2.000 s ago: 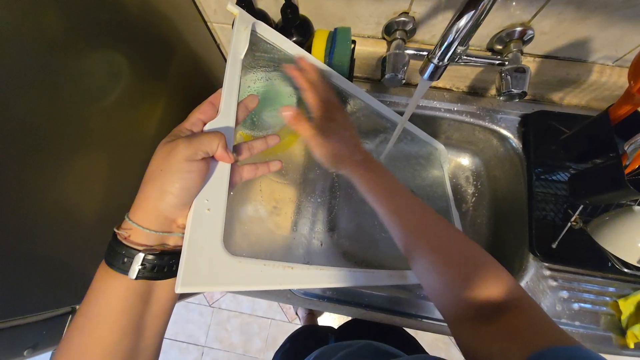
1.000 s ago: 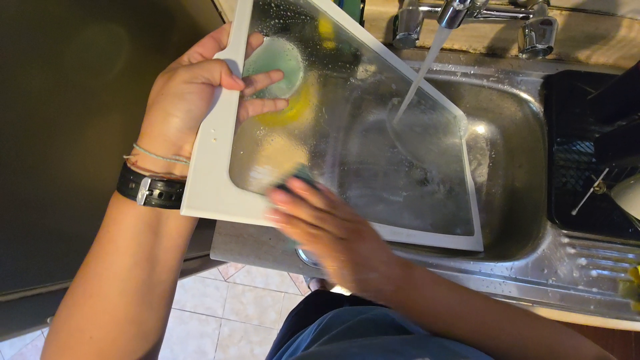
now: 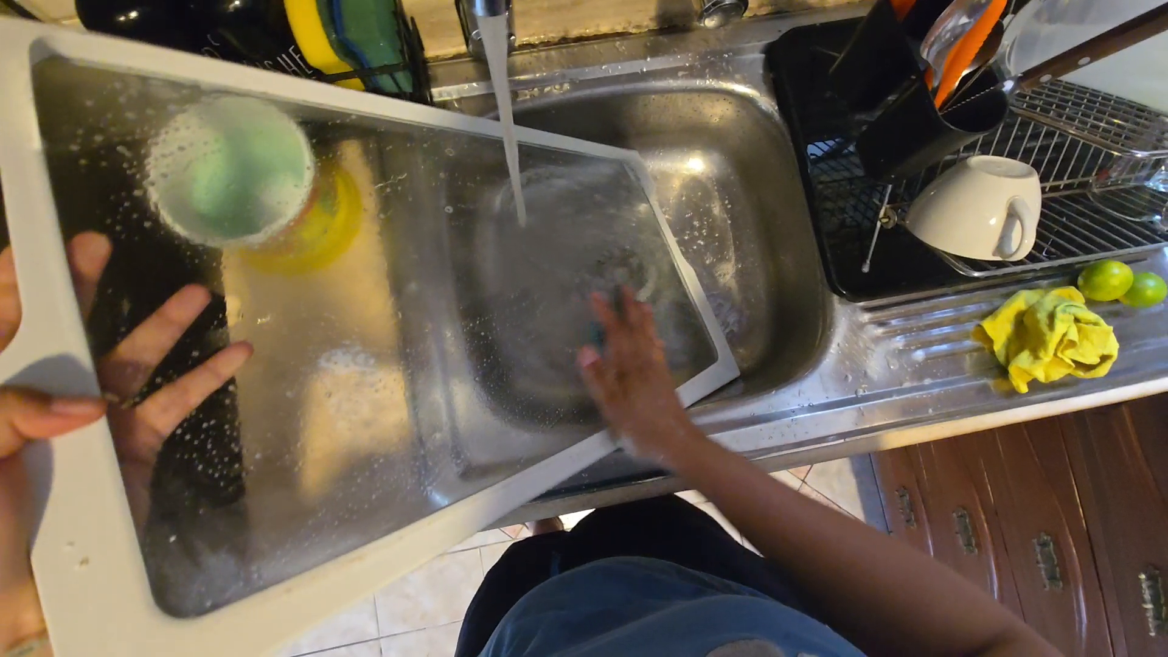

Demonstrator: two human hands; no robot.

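Note:
A glass refrigerator shelf with a white plastic frame [image 3: 493, 520] slants across the sink, its far end inside the metal basin [image 3: 776, 237]. At the left edge my left hand [image 3: 55, 411] grips the frame, thumb on top and fingers seen through the wet glass. My right hand [image 3: 634, 383] presses a dark green sponge or pad [image 3: 596, 336], mostly hidden under the fingers, onto the glass near the far end. Water runs from the tap [image 3: 493, 9] onto the shelf. Through the glass show a round green-and-white container [image 3: 233, 173] and something yellow beneath it.
Behind the shelf stand black bottles [image 3: 201, 36] and a yellow-and-green sponge [image 3: 351, 41] in a holder. On the right are a dish rack [image 3: 1086, 201] with a white cup [image 3: 981, 210], a black utensil holder [image 3: 931, 119], a yellow cloth [image 3: 1045, 338] and two limes [image 3: 1106, 280].
My right hand has moved from the shelf's near left part to its far right end. The shelf's far end reaches down into the basin. The view has shifted right.

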